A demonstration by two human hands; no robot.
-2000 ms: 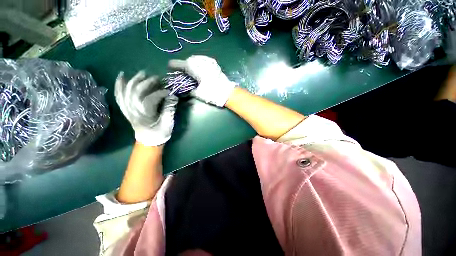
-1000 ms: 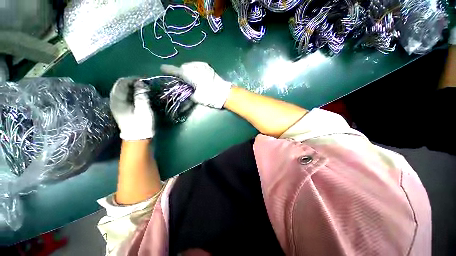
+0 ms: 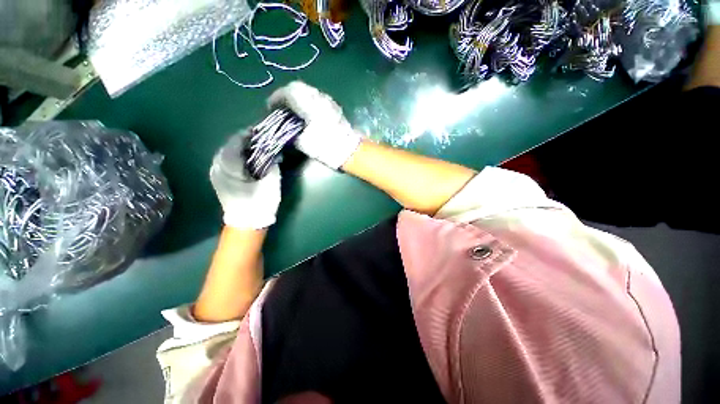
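Observation:
A fist-sized bunch of dark-and-white wire leads (image 3: pixel 273 140) is held between my two gloved hands above the green mat. My left hand (image 3: pixel 246 183), in a white knitted glove, closes around the lower left end of the bunch. My right hand (image 3: pixel 318 125), also gloved, grips the upper right end. The fingers of both hands are partly hidden by the bunch and the gloves.
A clear bag of loose leads (image 3: pixel 87 205) lies at the left. Loose leads (image 3: pixel 272 43) and a bubble wrap sheet (image 3: pixel 162 35) lie beyond my hands. Wire bundles (image 3: pixel 505 39) are heaped at the far right beside crumpled clear plastic (image 3: pixel 657 47). Another person's arm (image 3: pixel 707 59) shows at the right edge.
My left hand has moved right and closed on the bunch's lower end. The bunch is now compact between both hands; a second ago its ends fanned out and a strand stretched between the hands.

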